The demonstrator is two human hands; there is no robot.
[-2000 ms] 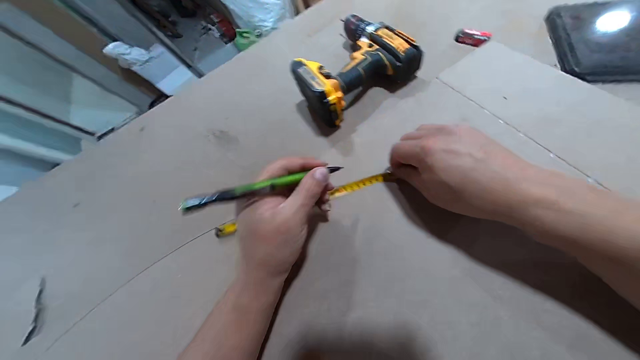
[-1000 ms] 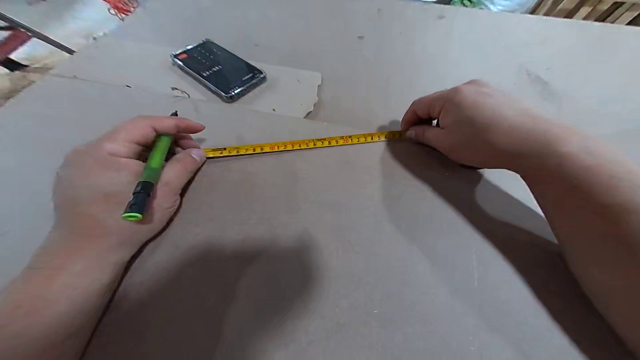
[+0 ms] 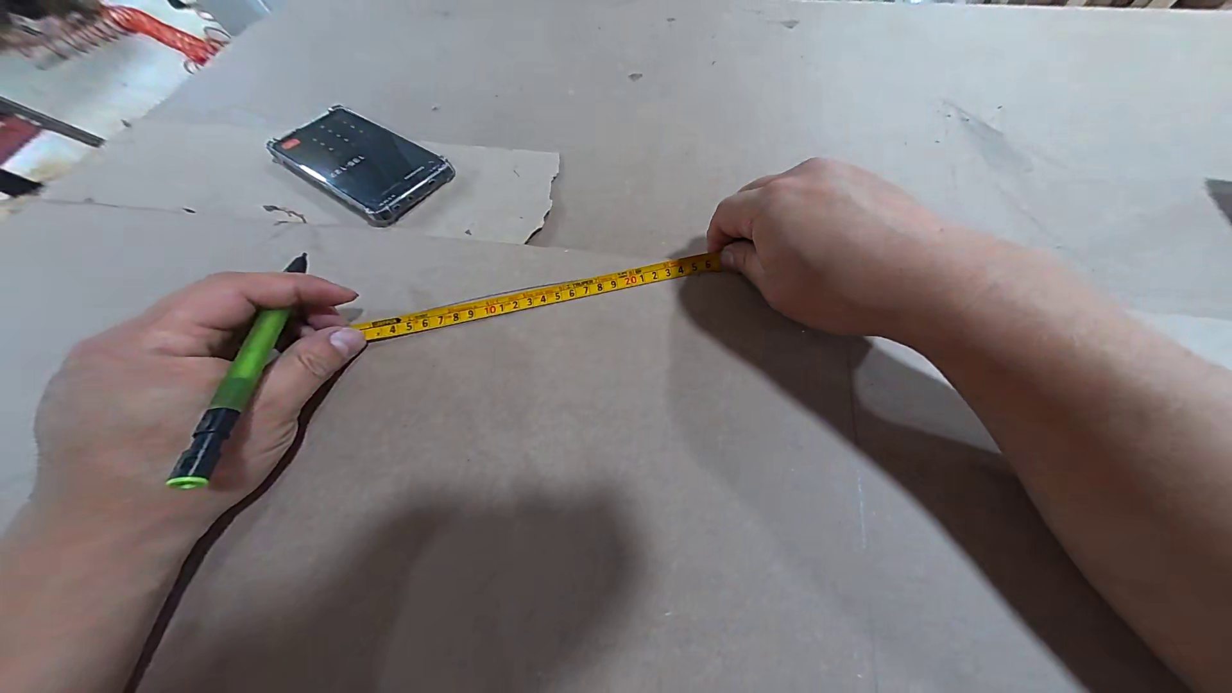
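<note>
A yellow tape measure blade (image 3: 539, 296) lies stretched, slightly slanted, across brown paper-like sheet material (image 3: 577, 414). Its left end is pinched between thumb and fingers of my left hand (image 3: 192, 385), which also holds a green and black marking pen (image 3: 252, 356) with its dark tip pointing up and away. My right hand (image 3: 828, 250) grips the blade's other end between thumb and index finger, low over the sheet. The end of the blade under each hand is hidden.
Beyond my left hand, a smartphone (image 3: 361, 166) in a clear case lies on a torn-edged piece of the sheet (image 3: 505, 188). A red coiled hose (image 3: 164, 34) shows past the surface's edge at the upper left. A dark object (image 3: 1220, 197) touches the right border.
The view has swung considerably since the first frame, where a cordless drill was visible. More tape blade now spans between my hands than two seconds ago. Over the last second both hands have stayed nearly still.
</note>
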